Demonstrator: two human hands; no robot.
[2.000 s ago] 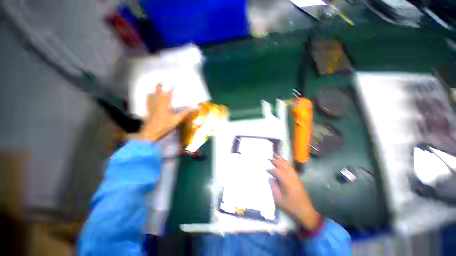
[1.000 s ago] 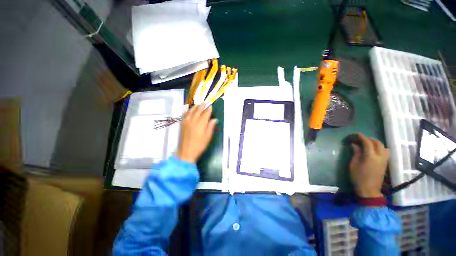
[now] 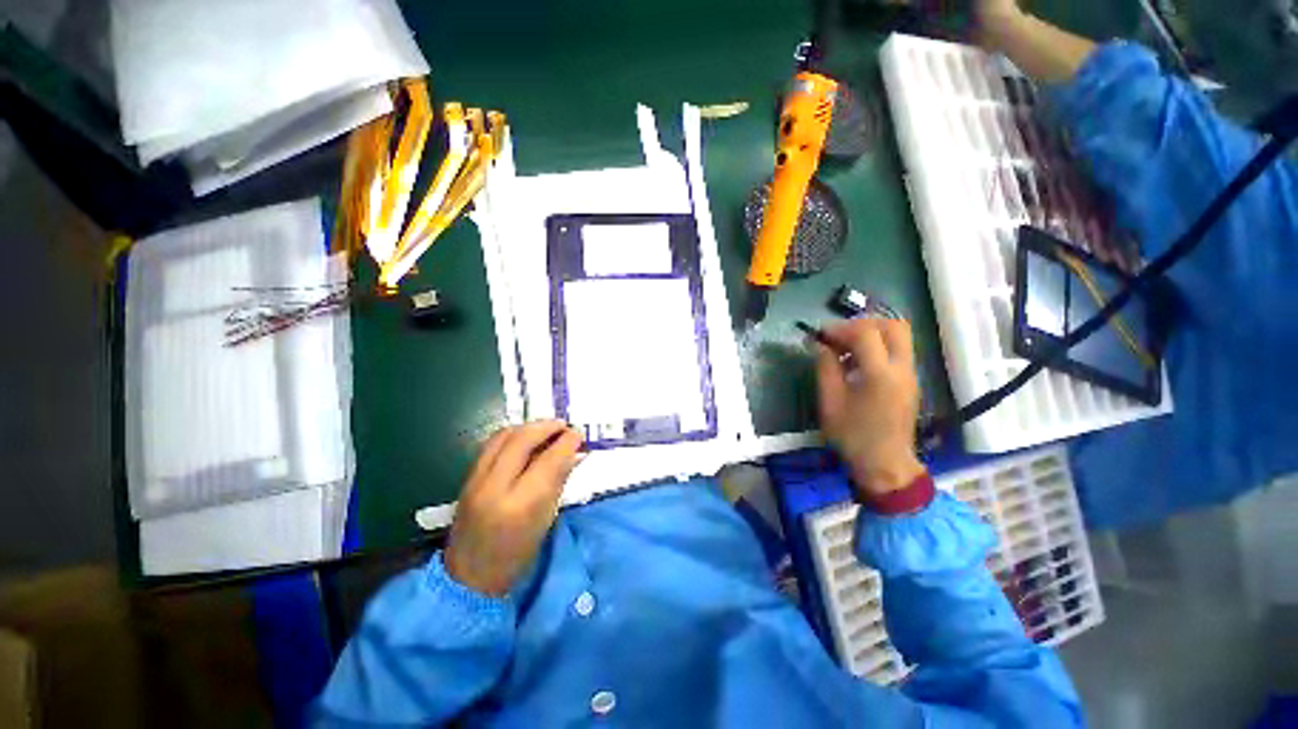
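Note:
A black device frame [image 3: 560, 335] with one small and one large pale window lies on the white fixture [image 3: 498, 271]. My left hand [image 3: 505, 501] has its fingertips at the frame's lower left corner; whether they grip it is unclear. My right hand [image 3: 871, 399] is right of the fixture, thumb and fingers pinching a small dark part [image 3: 811, 331]. One small black block [image 3: 851, 299] lies just beyond my right hand. Another small black block [image 3: 426, 305] lies left of the fixture. An orange electric screwdriver [image 3: 790, 185] lies right of the frame, its tip towards me.
Amber flex cables [image 3: 413, 200] and white sheets [image 3: 271, 71] lie left. Red-black wires [image 3: 285, 311] lie on more sheets. A round mesh tray [image 3: 814, 228] is under the screwdriver. Right, a slotted tray [image 3: 932, 185] bears a dark unit [image 3: 1103, 335]; another person's arm [image 3: 1153, 157] reaches over it. A compartment tray [image 3: 840, 577] is below.
My left hand has moved from the flex cables to the frame's lower corner. My right hand has come nearer the fixture and now pinches a small dark part. Another person's arm has entered at right.

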